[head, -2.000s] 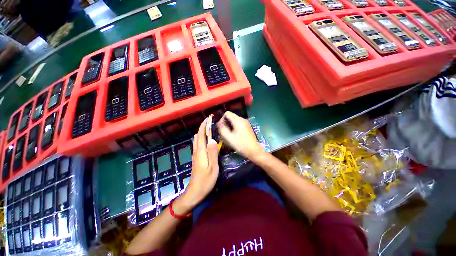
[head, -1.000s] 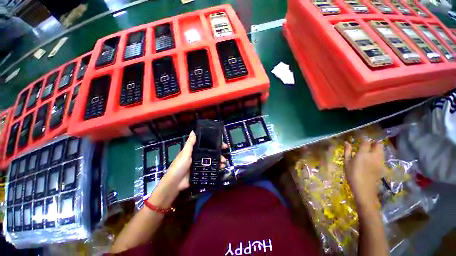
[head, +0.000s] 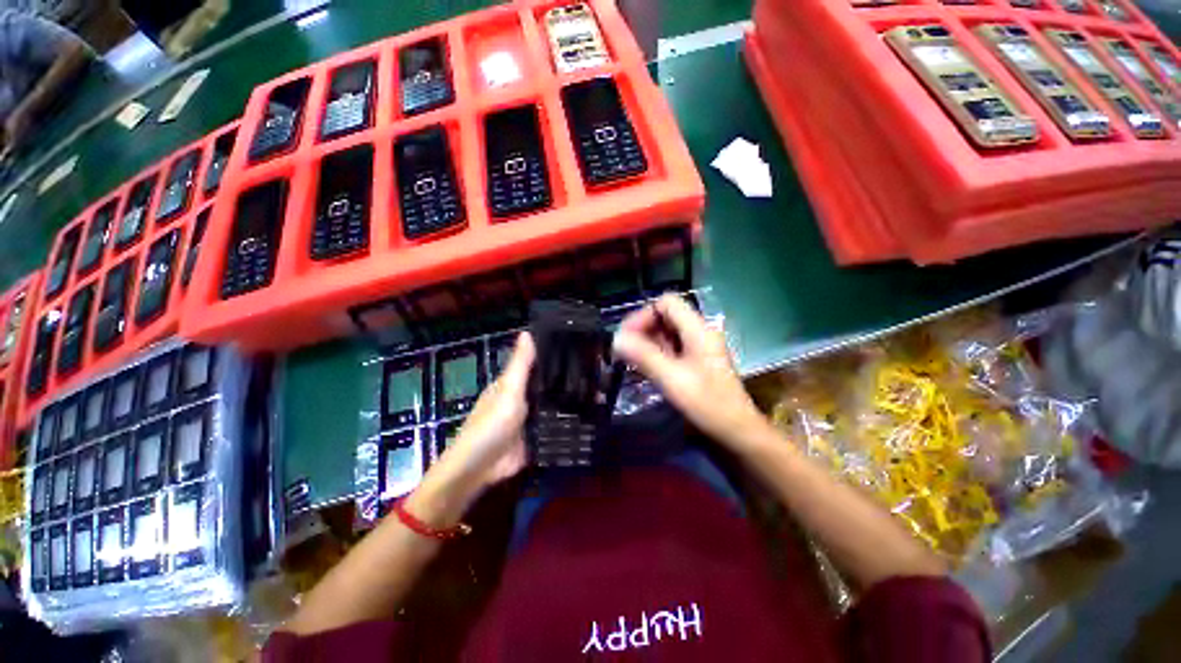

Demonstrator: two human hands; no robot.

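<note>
My left hand [head: 496,421] holds a black keypad phone [head: 566,421] in front of my body, keys facing up, its upper part blurred. My right hand [head: 689,369] is beside the phone's upper right, fingers bent together; whether anything is between them cannot be told. A clear blister tray [head: 368,447] of black-framed screen lenses [head: 460,377] lies on the bench beyond and left of the phone, partly hidden by my left hand.
A red-orange foam tray [head: 453,259] holds black phones; one back-row pocket has no phone. Another foam tray lies left. Stacked foam trays [head: 933,214] hold pale phones at right. White scrap [head: 743,168] lies between. Stacked lens trays [head: 130,479] are left; a yellow liner bag [head: 907,440] is right.
My right hand has moved from over the liner bag back to the phone's upper right. My left hand still holds the phone, now slightly further right.
</note>
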